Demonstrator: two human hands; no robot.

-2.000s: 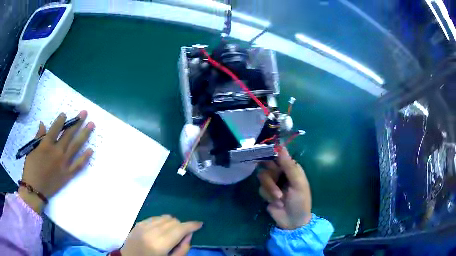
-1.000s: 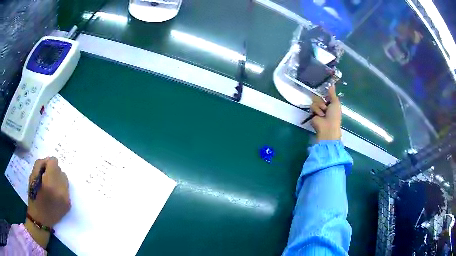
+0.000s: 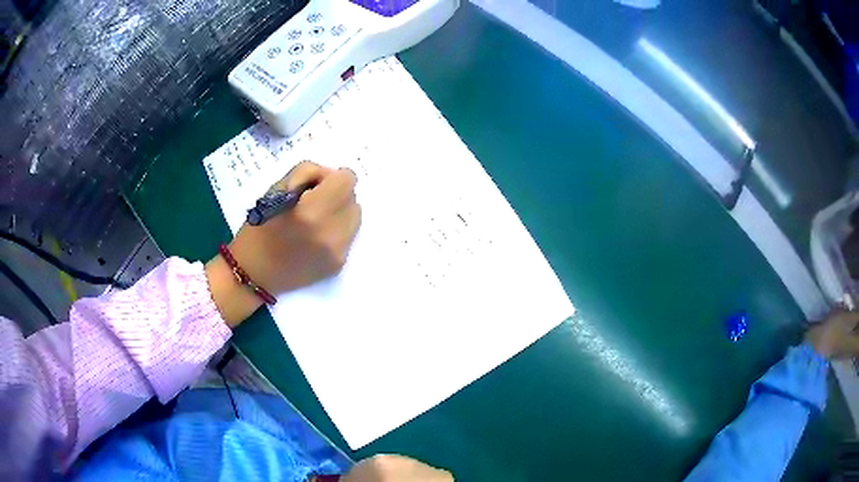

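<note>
My right hand (image 3: 836,334) is at the far right edge, cut off by it, beside a pale, blurred curved object (image 3: 834,247). Whether it holds anything cannot be told. My left hand (image 3: 397,468) shows only in part at the bottom edge, and its fingers are hidden from judgement. A small blue clump of film (image 3: 737,327) lies on the green mat (image 3: 622,235), left of my right hand. No optical unit shows clearly.
Another person's hand (image 3: 306,226), with a pink sleeve (image 3: 141,329), holds a dark pen (image 3: 273,204) over a white record sheet (image 3: 452,311). A white handheld meter (image 3: 325,56) lies at the sheet's top. A white rail (image 3: 650,113) crosses the upper right.
The view has swung left, so the sheet and meter sit further right. My right hand is now at the right edge, and part of my left hand has come into view. The optical unit is mostly out of view.
</note>
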